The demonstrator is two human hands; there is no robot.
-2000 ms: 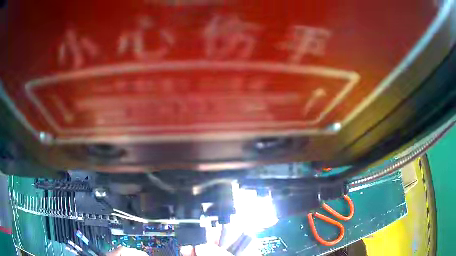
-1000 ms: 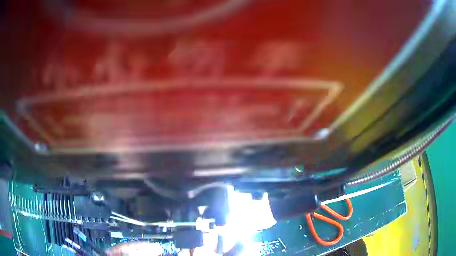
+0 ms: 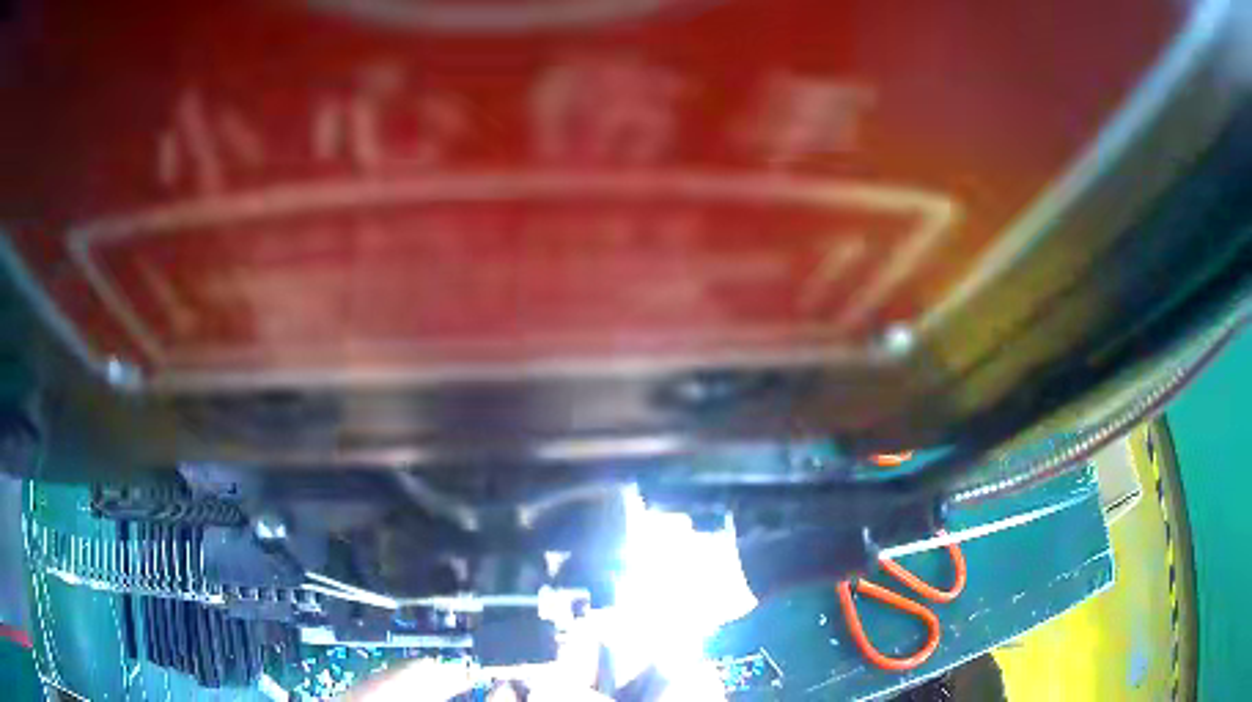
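Note:
My left hand (image 3: 416, 682) is blurred at the bottom edge, mostly cut off. My right hand (image 3: 556, 678) is also cut off there, washed out by glare below the applicator. What the fingers hold cannot be made out. The dark crimping applicator (image 3: 514, 636) sits just above the hands. A silvery terminal strip (image 3: 247, 594) runs into it from the left. The red warning plate (image 3: 481, 288) of the machine fills the upper view.
Orange scissor handles (image 3: 895, 634) lie on the green mat (image 3: 1023, 603) at the right, beside a yellow surface (image 3: 1098, 645). A row of black bars (image 3: 192, 638) stands at the left. A bright lamp glare (image 3: 687, 576) covers the centre. A metal flexible neck (image 3: 1071, 460) curves at the right.
My left hand has moved right, nearer the applicator. The dark leads with pale ends at the lower left are no longer visible there. The view has shifted slightly.

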